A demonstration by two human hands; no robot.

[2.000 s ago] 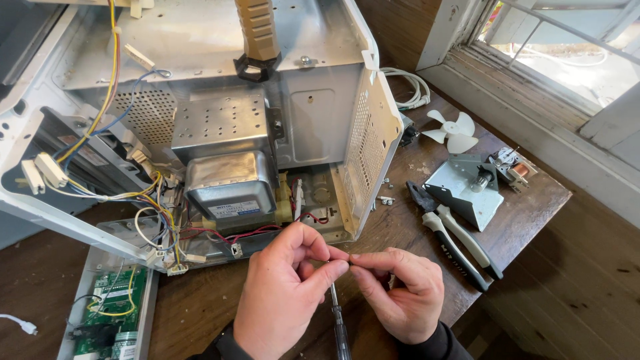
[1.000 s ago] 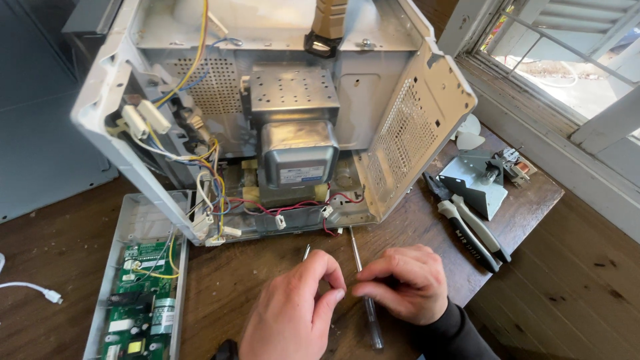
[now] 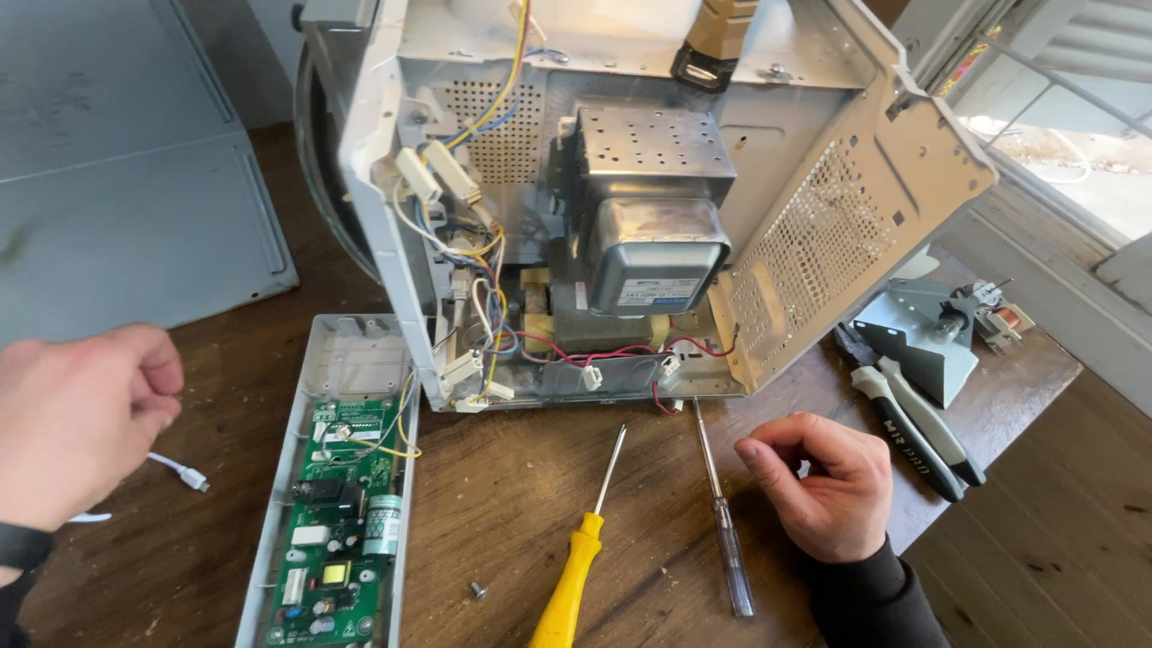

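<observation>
My left hand [image 3: 85,423] is at the far left, fingers curled, near a white cable plug [image 3: 193,479]; whether it holds something small cannot be told. My right hand [image 3: 823,486] rests with bent fingers right of a screwdriver with a clear handle [image 3: 733,558]; a small pale bit shows between its fingers. A yellow-handled screwdriver [image 3: 571,576] lies between the hands, with a small screw [image 3: 477,590] to its left. Behind stands an opened microwave oven housing [image 3: 909,171] with its magnetron [image 3: 661,256], transformer [image 3: 598,315] and loose wires with white connectors [image 3: 591,377].
A plastic panel with a green circuit board [image 3: 337,531] lies at the lower left. Combination pliers [image 3: 909,423] and a metal bracket [image 3: 927,337] with a small motor [image 3: 1003,319] are at the right. A grey sheet-metal cover [image 3: 135,198] stands at the upper left, a tan tool [image 3: 715,40] on top.
My hands, fingertips close together earlier, are now far apart; the left has moved left. The yellow screwdriver's handle has come into sight. The view has shifted.
</observation>
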